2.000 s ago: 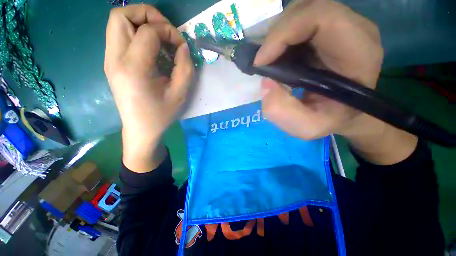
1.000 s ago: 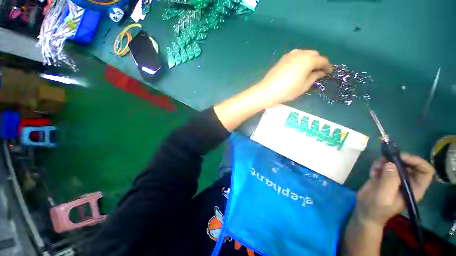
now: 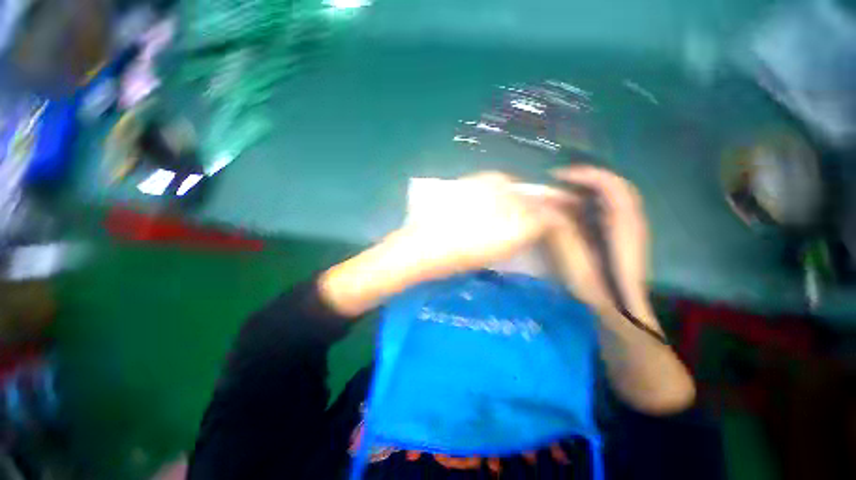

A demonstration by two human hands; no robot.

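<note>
The frame is strongly blurred. My left hand point(image 3: 479, 220) is over the white block point(image 3: 430, 192) at the bench edge; its fingertips meet my right hand's side, and what they hold cannot be made out. My right hand point(image 3: 605, 225) is closed around the dark soldering iron point(image 3: 601, 234), whose cable runs down along the wrist. The iron's tip cannot be made out. The green board strip on the block is hidden or lost in blur. The pile of loose components point(image 3: 530, 112) lies beyond the block.
A green heap of panels point(image 3: 225, 84) lies at the upper left, with a blurred dark phone point(image 3: 178, 183) near it. A round tin or reel point(image 3: 774, 178) is at the right. The blue apron point(image 3: 483, 366) spreads below the block.
My left hand has moved from the component pile back over the white block. My right hand has brought the iron leftward to meet it. The view has shifted and blurred.
</note>
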